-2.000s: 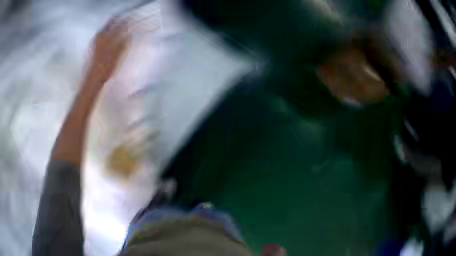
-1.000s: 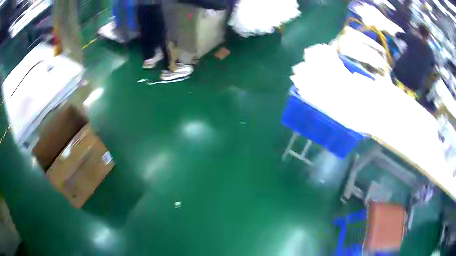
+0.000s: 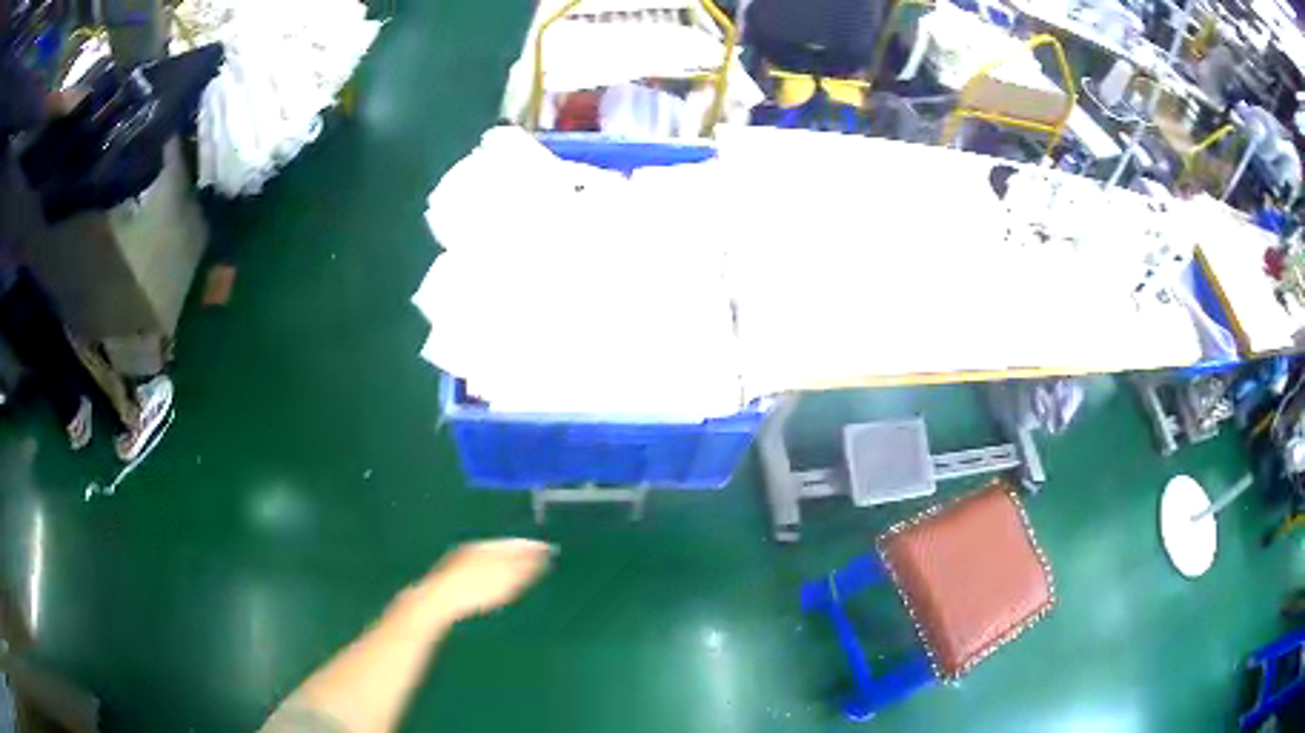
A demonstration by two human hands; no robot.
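White fabric pieces (image 3: 580, 272) lie heaped over a blue bin (image 3: 608, 447) in front of me, overexposed so that folds are hard to see. The bin stands against the left end of a pale sewing table (image 3: 973, 272). My left hand (image 3: 494, 573) reaches in from the bottom left, over the green floor and below the bin, not touching it. Its fingers are blurred, and I see nothing clearly held in it. My right hand is out of view.
A stool with a brown padded seat (image 3: 976, 576) and blue legs stands by the table, near a grey pedal (image 3: 889, 460). A round white base (image 3: 1188, 526) is at right. Yellow-framed carts (image 3: 630, 50) stand behind. At left are a person's shoe (image 3: 145, 415) and a large carton (image 3: 136, 258).
The view has swung right, so the blue bin and table now lie straight ahead and the brown carton at left has gone. My left hand has come into view.
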